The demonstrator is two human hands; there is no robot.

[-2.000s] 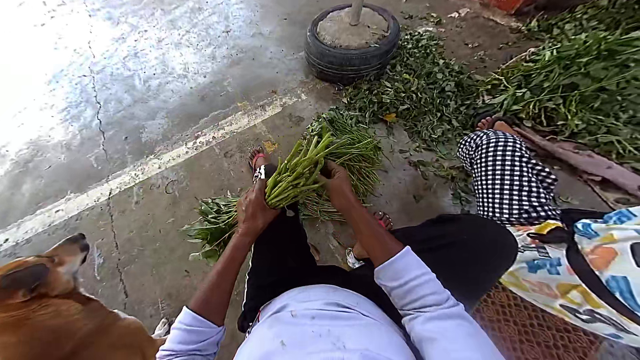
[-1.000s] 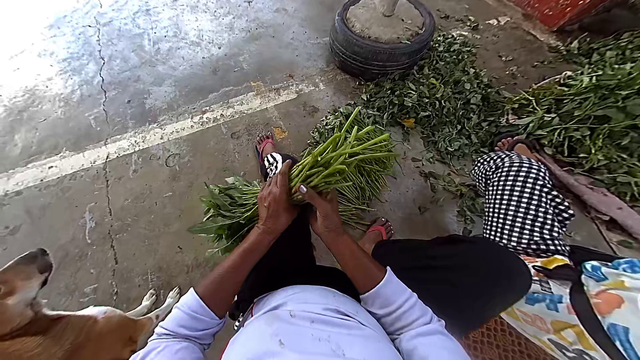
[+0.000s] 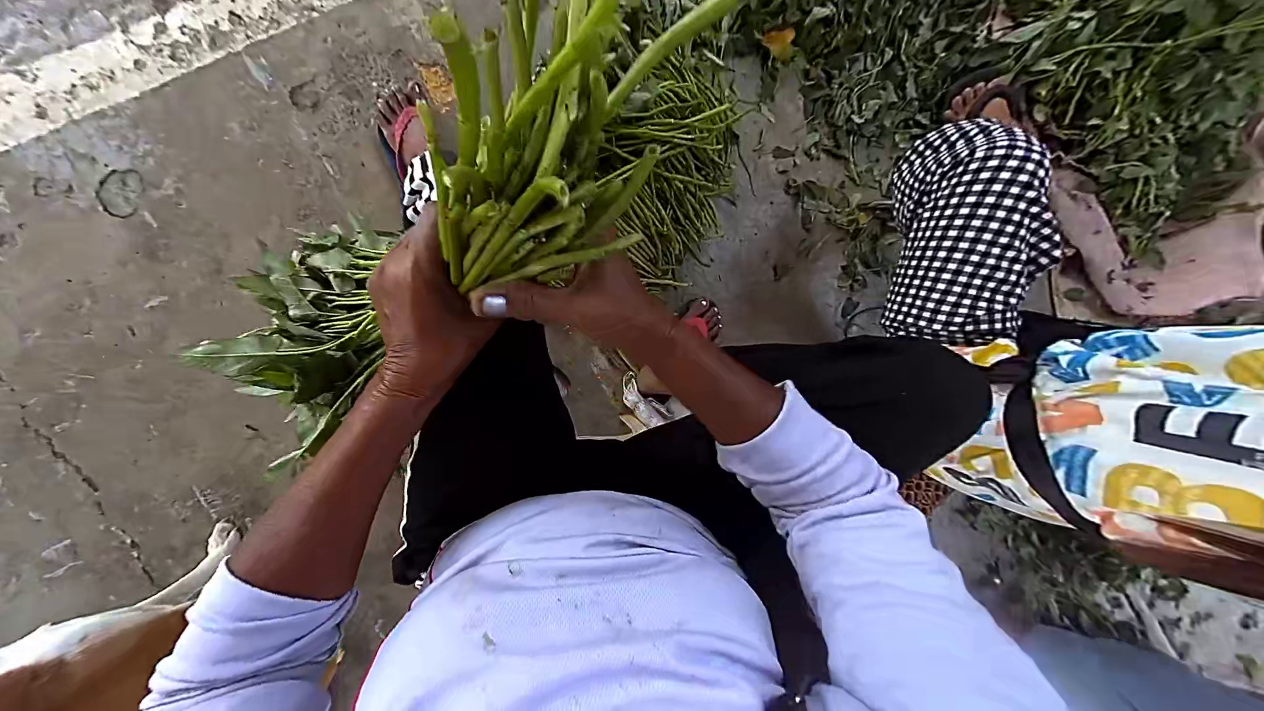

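Both hands close around one bunch of leafy green stems (image 3: 533, 197), held over my lap with the cut ends facing up toward the camera. My left hand (image 3: 420, 301) grips its left side; the leafy end (image 3: 306, 331) sticks out behind that hand to the lower left. My right hand (image 3: 592, 301) wraps the right side, its thumb lying across the front at the base of the visible stems. Just beyond, a pile of thin green stems (image 3: 676, 148) lies on the ground, partly hidden by the bunch.
A co-worker in checked cloth (image 3: 973, 227) and a printed garment (image 3: 1165, 425) sits close at my right. Heaps of loose greens (image 3: 1136, 89) lie on the ground at the upper right. A brown and white dog (image 3: 109, 642) lies at the lower left on the concrete floor (image 3: 197, 247).
The bunch has turned, so its cut ends now point up toward the camera rather than to the upper right. The view has shifted, and the tyre is out of frame.
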